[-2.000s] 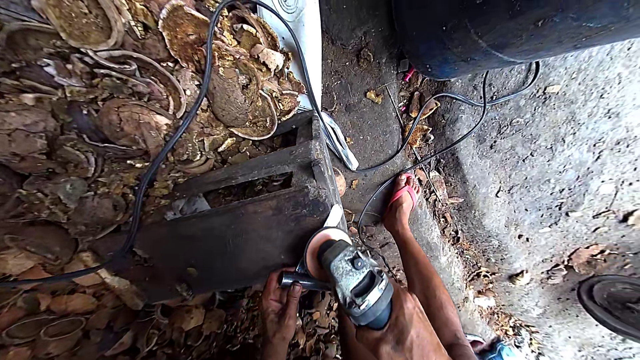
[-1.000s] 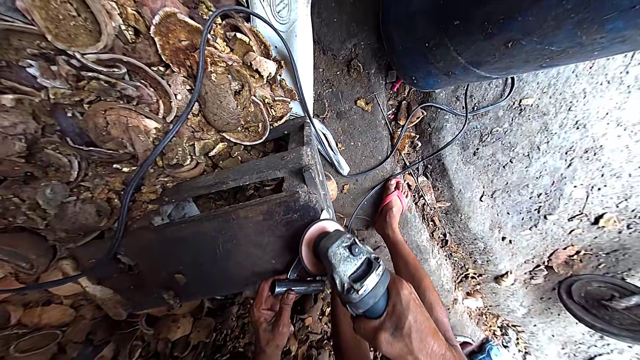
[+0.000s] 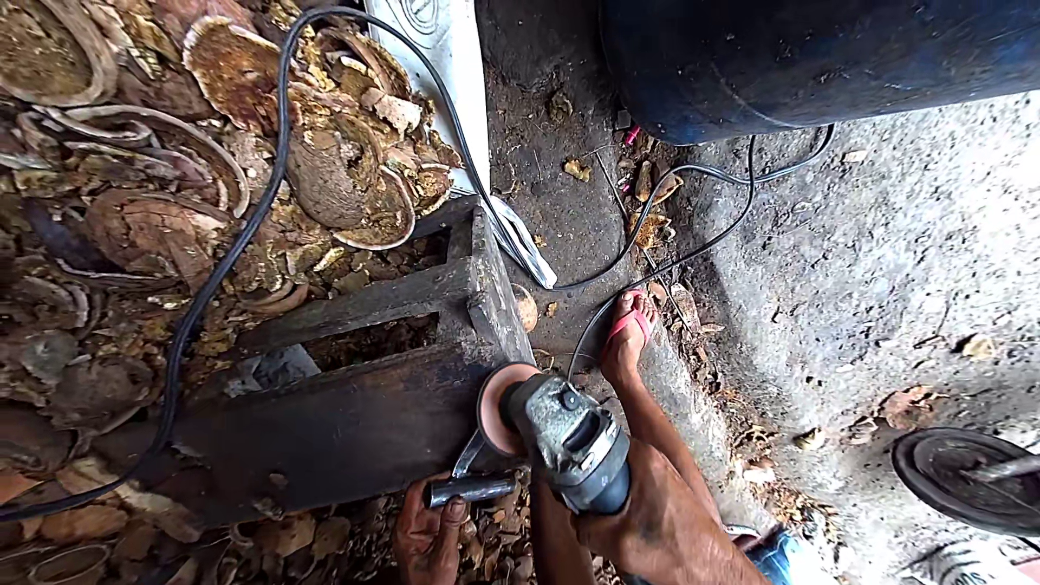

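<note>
My right hand (image 3: 650, 512) grips the body of an angle grinder (image 3: 573, 439), whose pinkish round disc (image 3: 500, 409) faces left beside the end of a dark wooden beam structure (image 3: 325, 431). In my left hand (image 3: 431, 528), between thumb and fingers, is a short dark metal tube (image 3: 470, 490). A curved metal piece (image 3: 468, 453) runs from the tube up toward the disc; whether it touches the disc I cannot tell. Both hands are at the lower middle of the view.
Dried husks or shells (image 3: 349, 179) are heaped at left, crossed by a black cable (image 3: 280, 154). A blue drum (image 3: 812, 65) lies at upper right. A foot in a pink flip-flop (image 3: 630, 325) rests near the cable. A black wheel-like disc (image 3: 959, 479) is at lower right.
The tube in my left hand and the grinder in my right stay close together; their tilt has shifted slightly. The hands keep their hold.
</note>
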